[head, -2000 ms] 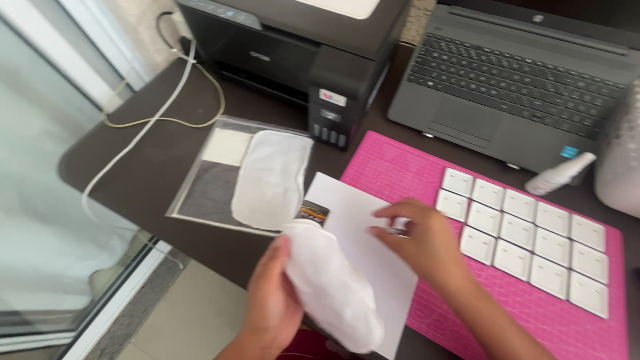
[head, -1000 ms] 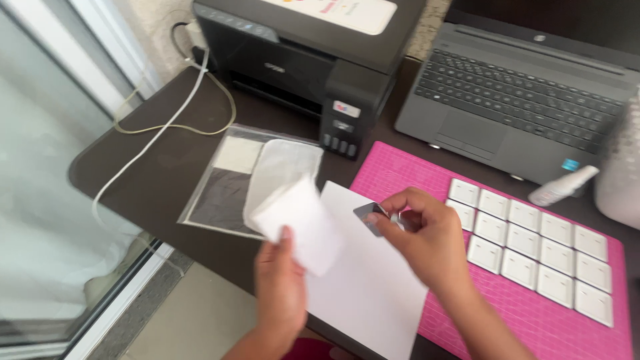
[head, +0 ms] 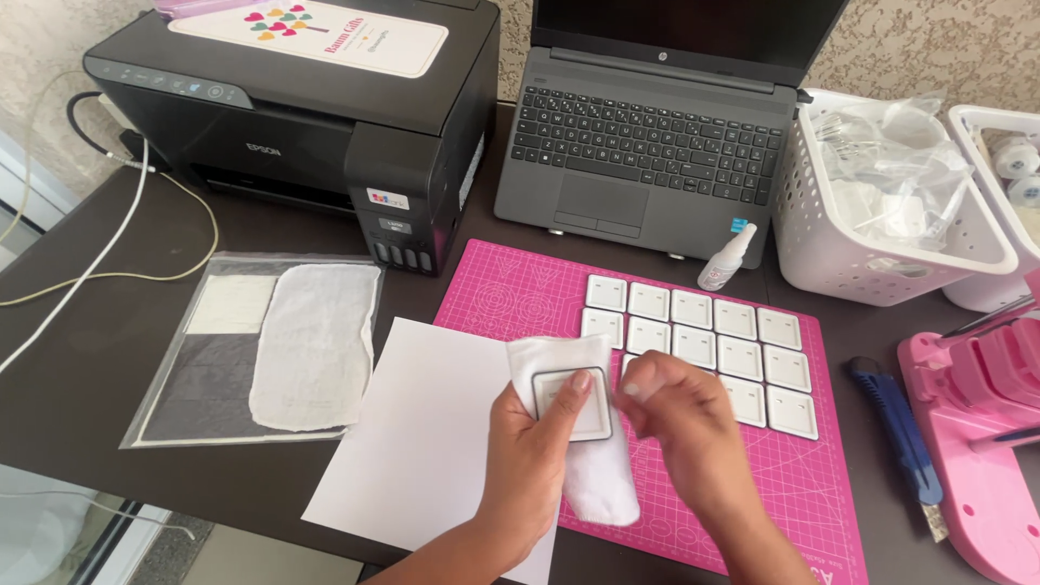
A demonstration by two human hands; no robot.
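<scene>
My left hand (head: pixel 536 455) grips a folded white cloth (head: pixel 601 483) with a square white plastic piece with a dark edge (head: pixel 591 410) against it, the thumb on the piece. Just to its right is my right hand (head: pixel 682 414), slightly blurred, fingertips bent together; whether they hold something small cannot be told. Similar square white pieces (head: pixel 691 311) lie in rows on a pink cutting mat (head: pixel 504 280), partly hidden behind my right hand. A sheet of white paper (head: pixel 406 439) overlaps the mat's left side. Another white cloth (head: pixel 313 349) rests on a clear plastic sleeve (head: pixel 215 382) farther left.
Behind stand an Epson printer (head: pixel 268 154) and an open HP laptop (head: pixel 605 203). A small white bottle (head: pixel 727 258) is beside the mat's back edge. White baskets (head: pixel 861 272), a blue utility knife (head: pixel 902 439) and a pink machine (head: pixel 967 455) are at the right. Cables (head: pixel 130 215) cross the left side.
A small dark square was in my right fingers one second ago; now a square piece is under my left thumb against the cloth. The view has shifted to the right.
</scene>
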